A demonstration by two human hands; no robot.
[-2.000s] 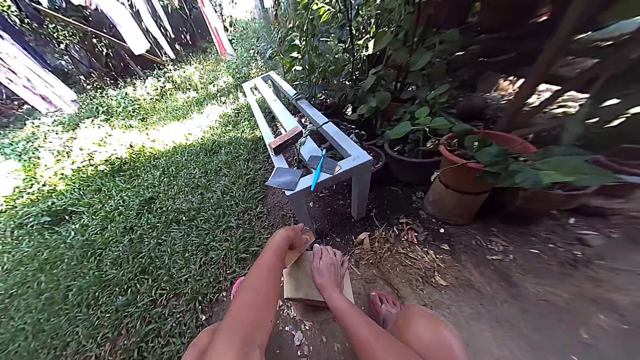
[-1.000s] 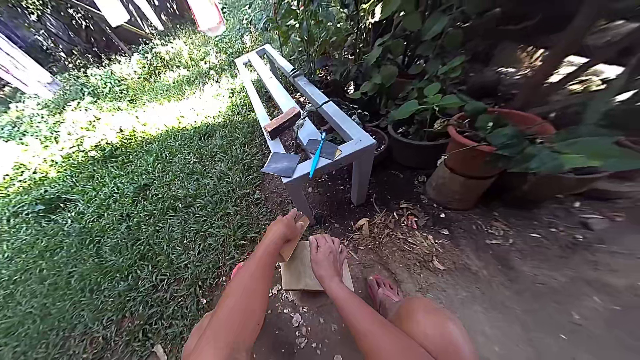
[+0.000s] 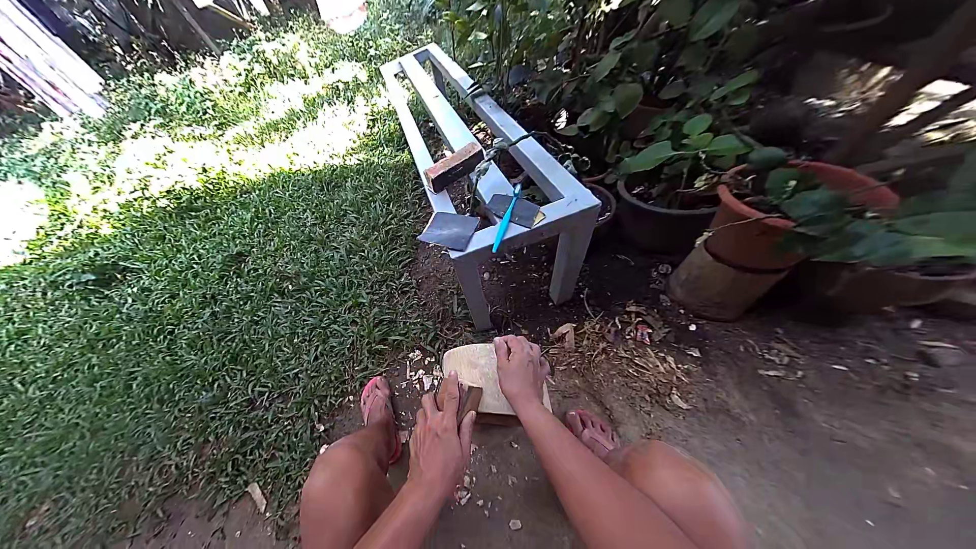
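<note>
Low between my feet is a pale wooden board [image 3: 474, 370] with a rounded far edge. My left hand [image 3: 444, 435] grips a small brown block [image 3: 470, 399], possibly a sanding block, at the board's near left edge. On the board's right side rests my right hand [image 3: 521, 372], its fingers curled over the far right edge and holding it. What lies under the board is mostly hidden.
A grey metal bench frame [image 3: 564, 206] stands ahead, bearing a brick [image 3: 454, 166], dark sheets like sandpaper [image 3: 450, 230] and a blue toothbrush-like tool [image 3: 506, 219]. Potted plants in an orange pot [image 3: 751, 217] and a black pot [image 3: 663, 217] line the right. Grass [image 3: 305, 282] lies left; wood chips [image 3: 422, 371] litter the soil.
My left hand has moved from the board's far left part back to its near left edge, with the brown block now showing. My right hand stays on the board.
</note>
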